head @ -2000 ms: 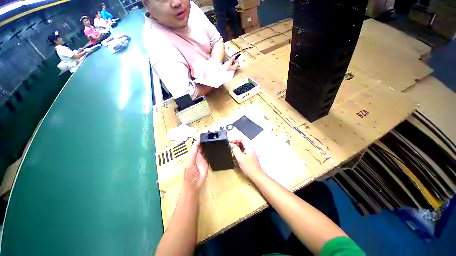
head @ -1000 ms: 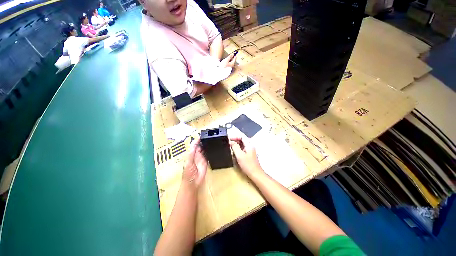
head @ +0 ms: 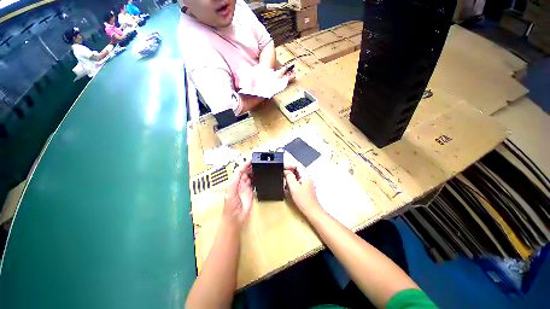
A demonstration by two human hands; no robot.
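A black box-shaped housing [head: 268, 180] is held upright between my hands at the near part of the cardboard-covered bench, its end with a cut-out and a pale spot facing up and away. My left hand [head: 239, 196] holds its left side. My right hand [head: 300, 190] holds its right side, fingers bent against the edge. Whether a small part is pinched in my right fingertips is too small to tell. A flat black panel [head: 302, 151] lies on a white sheet [head: 341, 187] beyond my right hand.
A green belt [head: 114, 181] runs along the left. A pale bin [head: 237, 131] with a dark slab and a tray [head: 300, 106] of tiny black pieces stand beyond. A tall black stack [head: 395, 72] rises at right. A person in pink [head: 226, 54] sits opposite, holding white paper [head: 260, 82].
The view has shifted slightly, so the bench things sit a little further right. The housing is turned a little straighter between my hands. Both hands still hold it.
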